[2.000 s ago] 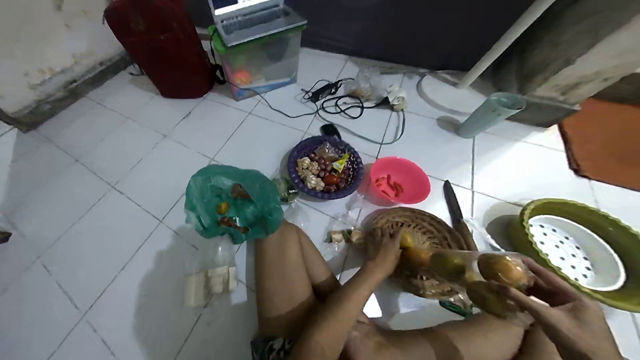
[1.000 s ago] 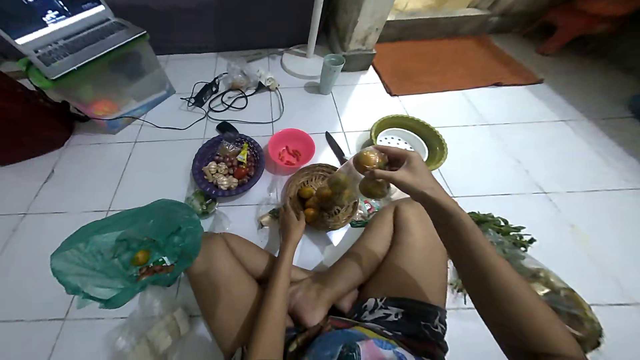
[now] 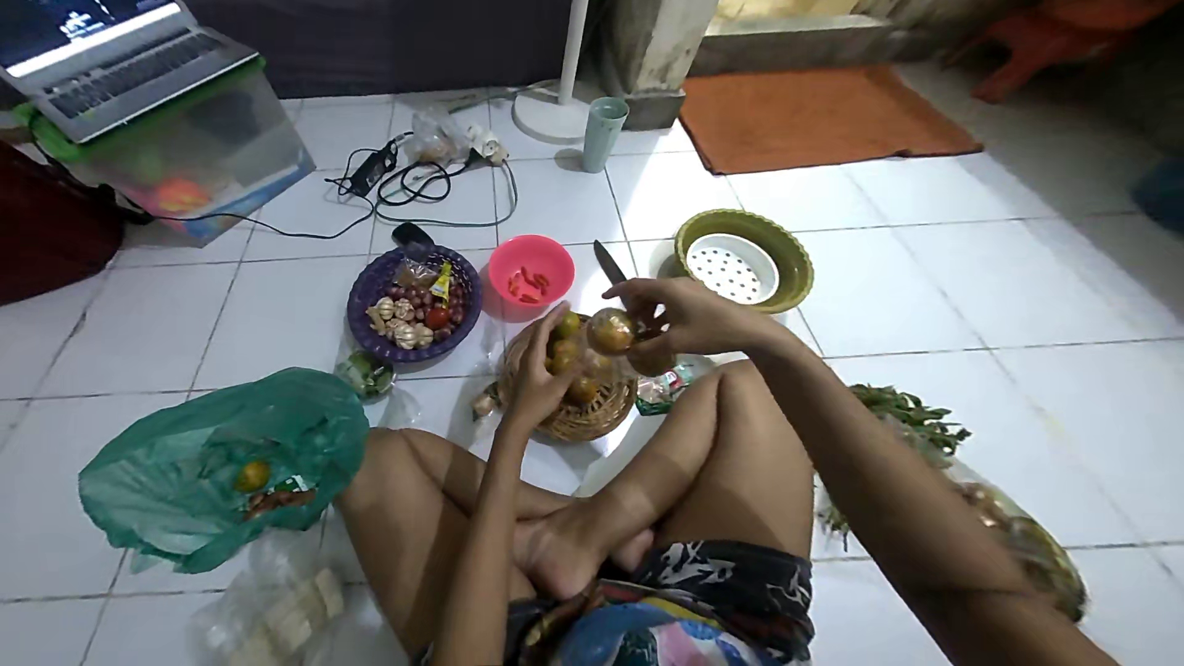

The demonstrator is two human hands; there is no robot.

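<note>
My right hand (image 3: pixel 689 314) grips a clear plastic bag of orange-green tomatoes (image 3: pixel 612 330) above the right side of a woven wicker basket (image 3: pixel 592 424). At the basket's left side is my left hand (image 3: pixel 541 375), its fingers around several orange-green tomatoes (image 3: pixel 565 351) over the basket; whether it grips them or the bag's plastic is unclear. Behind stand a pink bowl (image 3: pixel 530 254) with red chillies and a purple basket (image 3: pixel 363 301) with garlic, shallots and a red tomato. A knife (image 3: pixel 609 263) lies partly hidden behind my right hand.
An open green plastic bag (image 3: pixel 166 462) lies left, near a clear bag of pale blocks (image 3: pixel 296 615). An olive basin (image 3: pixel 797 268) holds a white strainer (image 3: pixel 731 268). Leafy greens (image 3: pixel 906 416) lie right. Cables (image 3: pixel 435 190), a tumbler (image 3: pixel 605 134) and a laptop on a bin (image 3: pixel 194 148) stand farther back.
The view has swung right since the first frame. My right hand and the bagged tomatoes have come closer to my left hand since one second ago.
</note>
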